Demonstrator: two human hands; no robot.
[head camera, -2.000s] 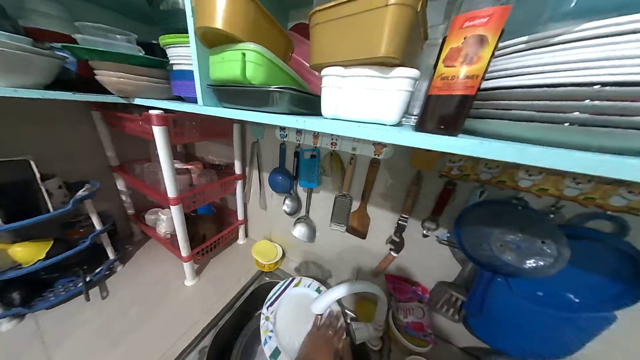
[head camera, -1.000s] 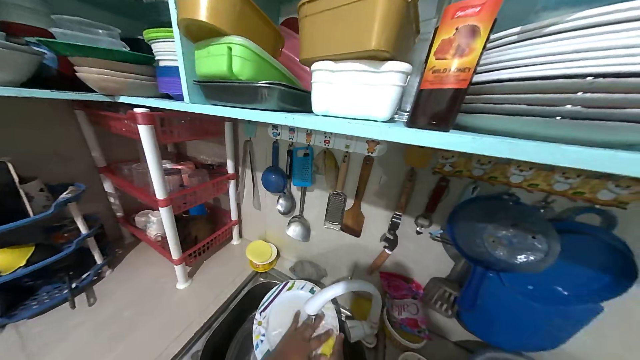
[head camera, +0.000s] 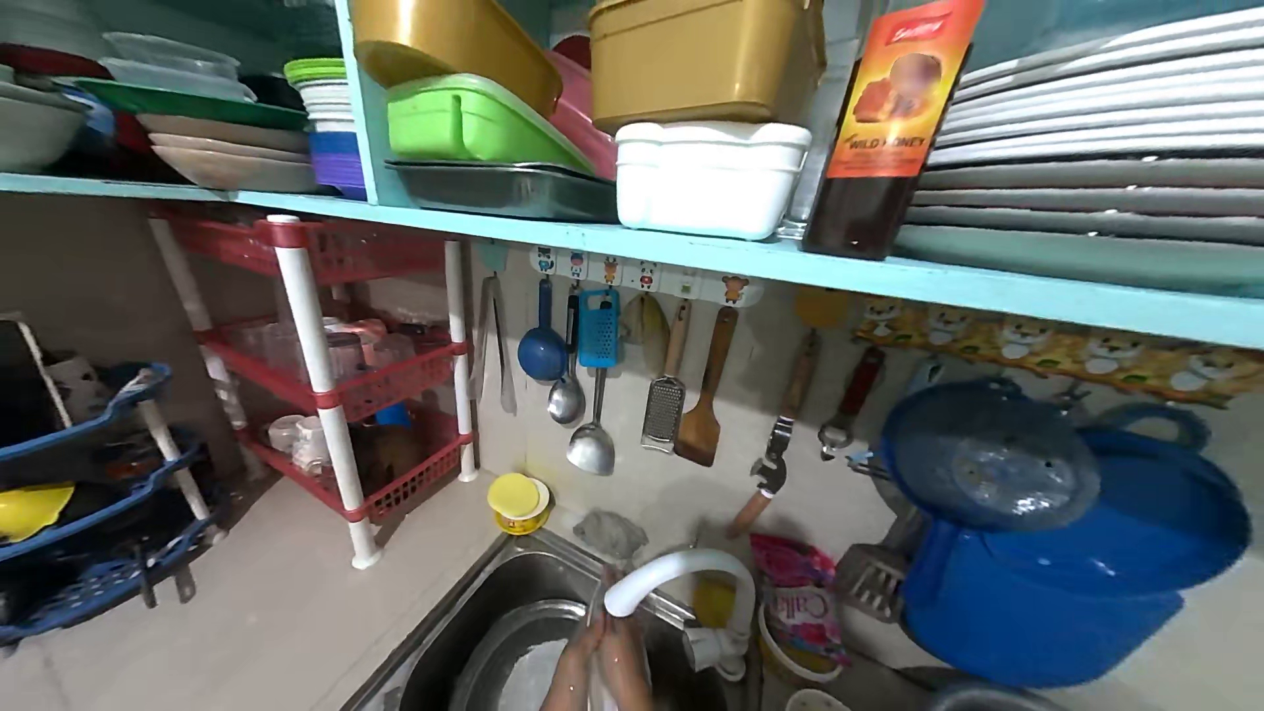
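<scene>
Both hands are close together under the white faucet (head camera: 691, 573), over the steel sink (head camera: 420, 647). My left hand (head camera: 583, 647) lies against the left side of a pale plate (head camera: 595, 681), seen nearly edge-on. My right hand (head camera: 622, 647) is just right of it, fingers pointing up toward the spout; its grip is unclear. The fingertips are partly hidden by the spout and blurred by water. Lower left in the basin is a round metal vessel (head camera: 494, 642) with something white in it.
A yellow-lidded tub (head camera: 518, 502) and a grey cloth (head camera: 609, 534) sit behind the sink. Right of the faucet are a pink packet (head camera: 800, 597) and a steel turner (head camera: 872, 581). Utensils and blue pans (head camera: 1076, 553) hang on the wall below a loaded blue shelf (head camera: 592, 235).
The plate with a patterned rim showed its face earlier; now it is tilted nearly edge-on. Both hands are now side by side under the spout. The yellow thing by my fingers is no longer visible there.
</scene>
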